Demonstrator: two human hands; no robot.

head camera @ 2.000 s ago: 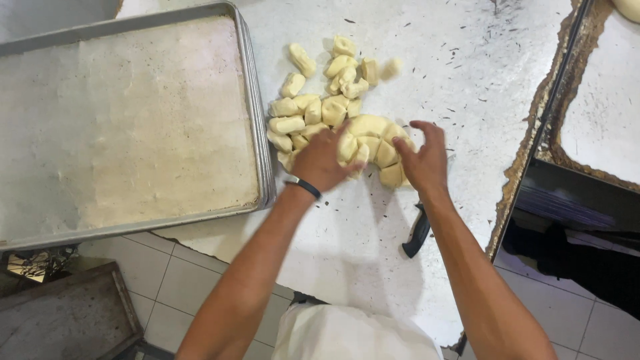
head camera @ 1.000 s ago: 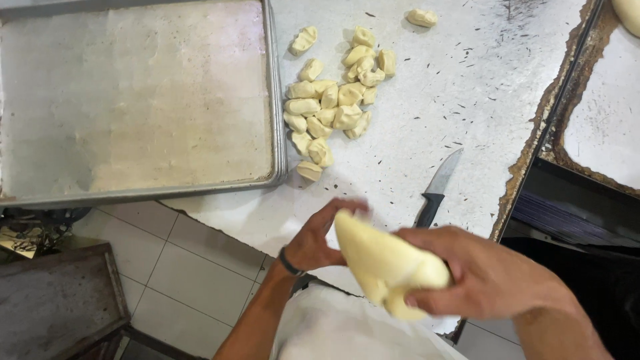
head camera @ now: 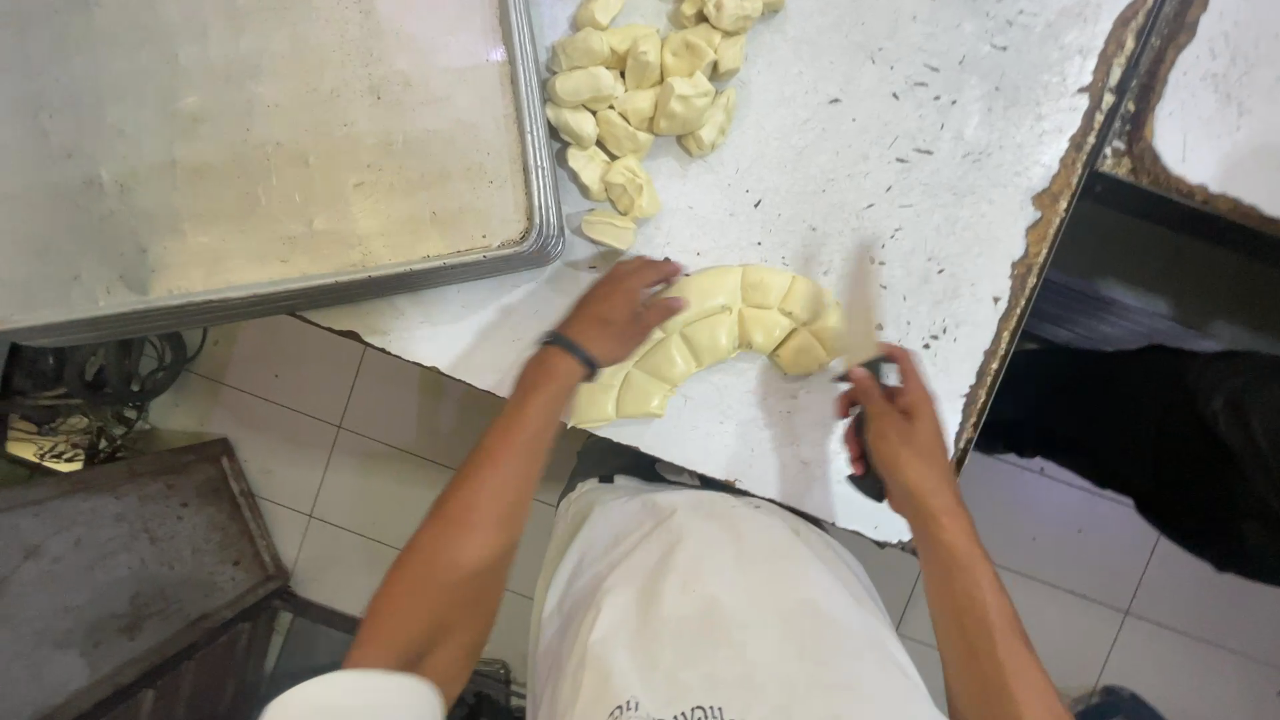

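A curved band of pale yellow dough (head camera: pixel 712 340), scored lengthwise and across into segments, lies near the front edge of the table. My left hand (head camera: pixel 625 310) rests at the upper left side of the band, fingers spread and holding nothing. In my right hand (head camera: pixel 893 425) is a knife with a black handle and a blade (head camera: pixel 860 300) blurred by motion, pointing away from me just right of the band's end. Beyond my left hand sits a loose pile of cut dough pieces (head camera: pixel 638 105), beside the tray stack.
Stacked metal baking trays (head camera: pixel 545 215) stand at the upper left. The worktable's worn right edge (head camera: pixel 1040 225) borders a gap, with another table top (head camera: pixel 1225 110) beyond it. A dark rectangular tray (head camera: pixel 130 560) is low at the left. Dark cloth (head camera: pixel 1150 430) shows at the right.
The dough that was in my right hand one second ago now lies on the table in a curve. My right hand has taken up the knife, which lay on the table.
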